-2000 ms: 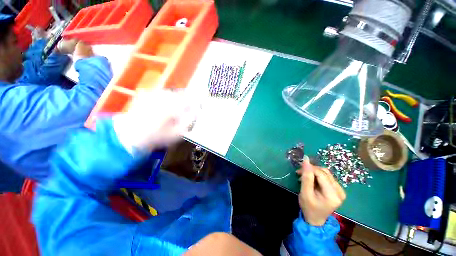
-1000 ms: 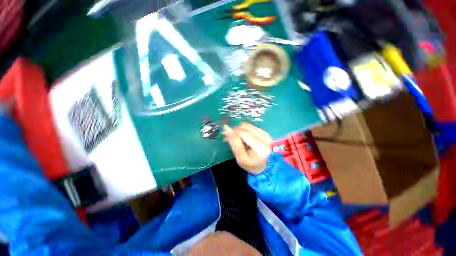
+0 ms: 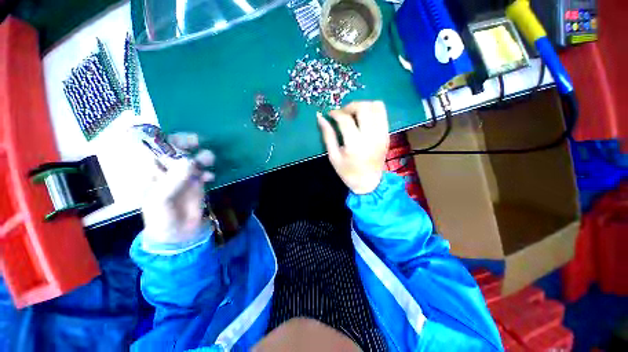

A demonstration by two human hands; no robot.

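Observation:
My left hand (image 3: 172,189), in a thin white glove and blurred, is over the left part of the bench front edge. It holds a shiny metallic assembly (image 3: 158,141) at its fingertips. My right hand (image 3: 358,148), bare, is over the front edge of the green mat, just below the heap of tiny silver-and-reddish components (image 3: 320,82). Its thumb and fingers look apart; anything tiny at the tips is too small to tell. A small dark spiky part (image 3: 265,115) lies on the mat between the hands. A short pale wire (image 3: 269,152) shows below it.
A round tan pot (image 3: 350,27) and clear hood (image 3: 206,24) are at the back. Right are a blue stand (image 3: 430,48), sponge tray (image 3: 499,47) and yellow-blue iron (image 3: 544,48). Left are patterned strips (image 3: 91,89), a solder spool (image 3: 62,190) and red tray (image 3: 27,172). An open box (image 3: 458,189) is lower right.
The view has swung right and down. My left hand has come over the bench with the metallic assembly. My right hand has moved from beside the dark part to below the heap, its fingers more spread.

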